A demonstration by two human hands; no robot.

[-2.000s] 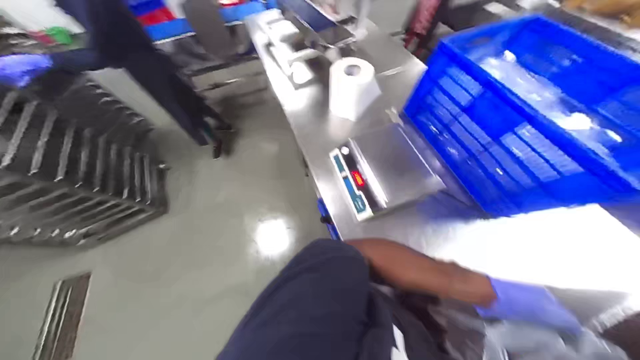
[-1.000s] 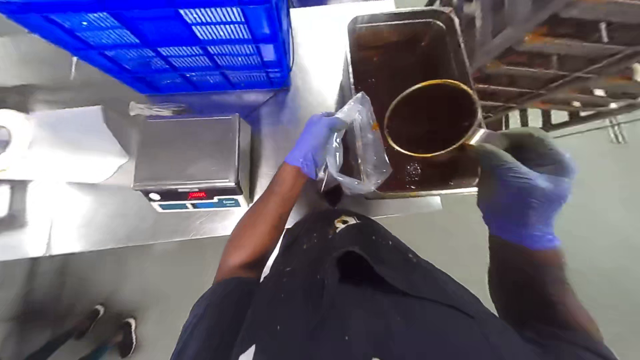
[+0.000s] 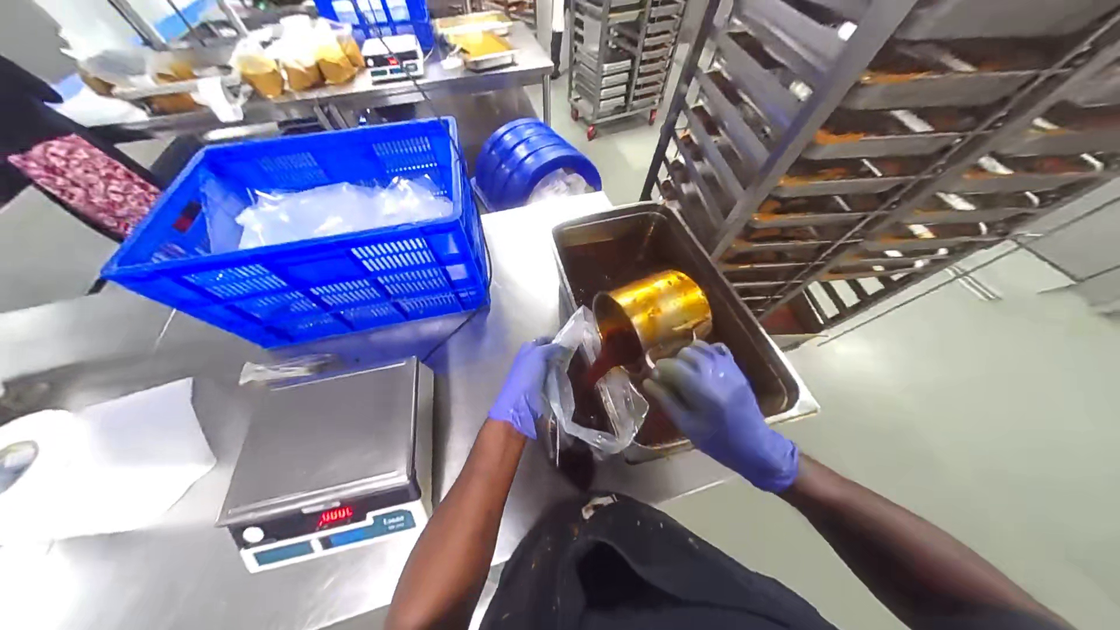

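My left hand, in a purple glove, holds the rim of a clear plastic bag open. My right hand, gloved too, grips the handle of a metal jug that lies tilted toward the bag. Dark reddish-brown liquid runs from its mouth into the bag, and some sits dark in the bag's lower part. Both are over or beside a deep steel pan with dark residue inside. Left of my left hand stands a digital scale with a lit red display.
A blue plastic crate with clear bags stands behind the scale. A paper roll lies at far left. Tall tray racks rise beyond the pan. A blue drum is behind the table. Part of a person shows at upper left.
The jug, held over the pan one second ago, is now tipped at the bag's mouth with liquid running out. Two seconds ago the view lay farther left, without the pan.
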